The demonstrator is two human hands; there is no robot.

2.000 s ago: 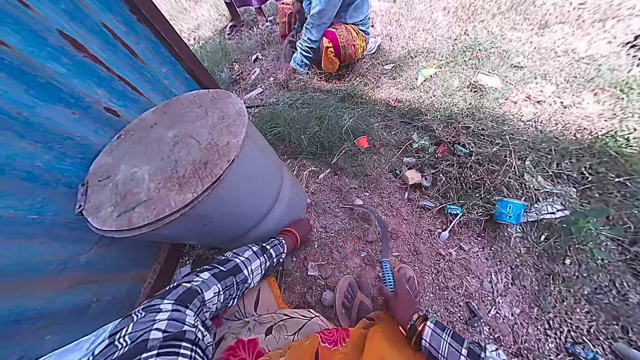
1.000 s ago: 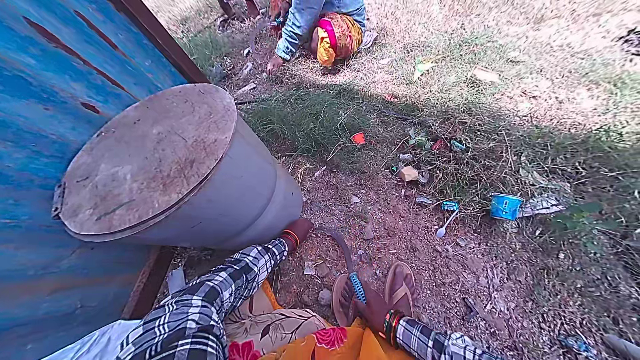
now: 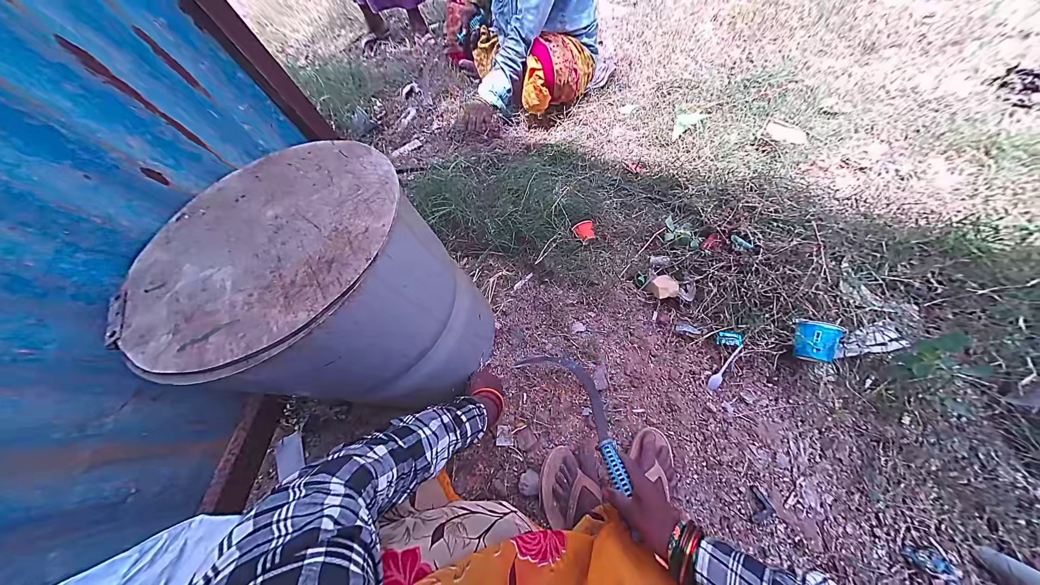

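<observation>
A sickle [image 3: 599,412] with a dark curved blade and a blue-wrapped handle is held in my right hand [image 3: 644,505], over my sandalled feet. Its tip points left, toward the foot of a large grey drum [image 3: 422,317] with a round, stained lid [image 3: 268,252]. My left hand [image 3: 485,388] is down at the base of this drum, beside the ground; its fingers are mostly hidden, so what it touches or holds cannot be told.
A blue corrugated metal wall [image 3: 73,325] stands at left behind the drum. Grass [image 3: 504,195], an orange cup [image 3: 583,231], a blue tub [image 3: 817,340] and a white plastic spoon [image 3: 725,368] lie ahead. Another person [image 3: 561,73] crouches at the top, one hand on the ground.
The sickle and my right hand were nearer my left hand one second ago and are now slightly farther right. My left hand stays at the drum's base.
</observation>
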